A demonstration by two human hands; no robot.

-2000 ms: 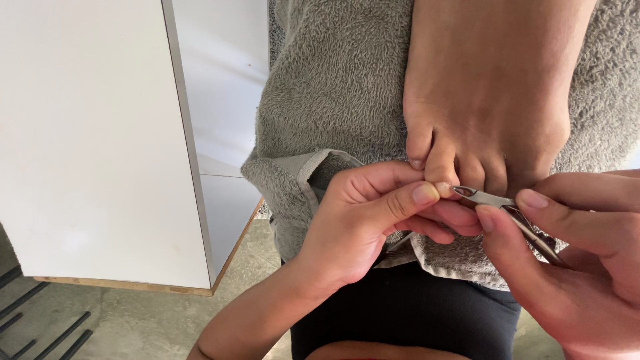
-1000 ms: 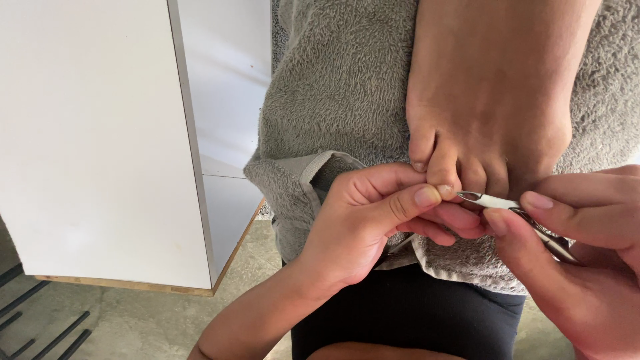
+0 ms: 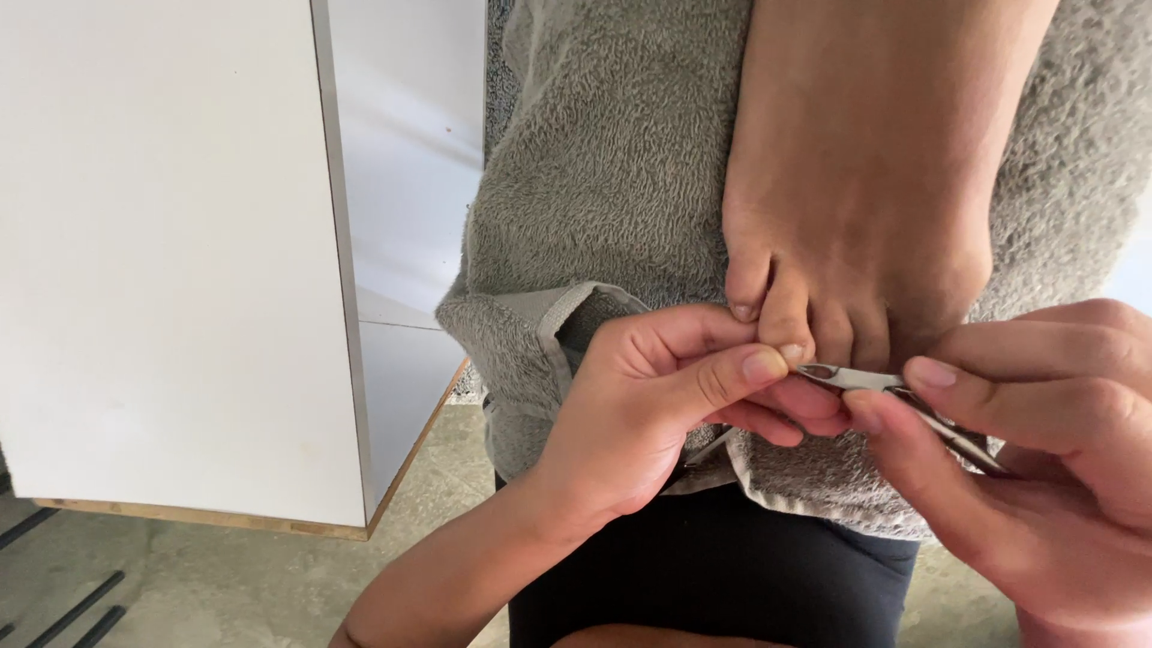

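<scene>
A person's bare foot (image 3: 855,180) rests on a grey terry towel (image 3: 612,171), its toes pointing down toward me. My left hand (image 3: 657,396) grips the toe beside the little toe (image 3: 787,315), thumb at its tip and fingers underneath. From the right, my right hand (image 3: 1017,432) holds metal cuticle nippers (image 3: 864,378) between thumb and fingers. Their jaws are at the right edge of that toe's nail, close to my left thumb; whether they touch it I cannot tell. My right fingers partly hide the handles and the big toe.
A white panel with a wooden lower edge (image 3: 189,270) stands at the left. The towel's folded hem (image 3: 576,301) lies beside my left hand. Dark clothing (image 3: 720,567) covers my lap below the towel. Dark bars (image 3: 81,607) are above the floor at lower left.
The nippers have turned slightly in my right hand since a second ago, their jaws staying near the same toe. My left hand keeps its grip on that toe.
</scene>
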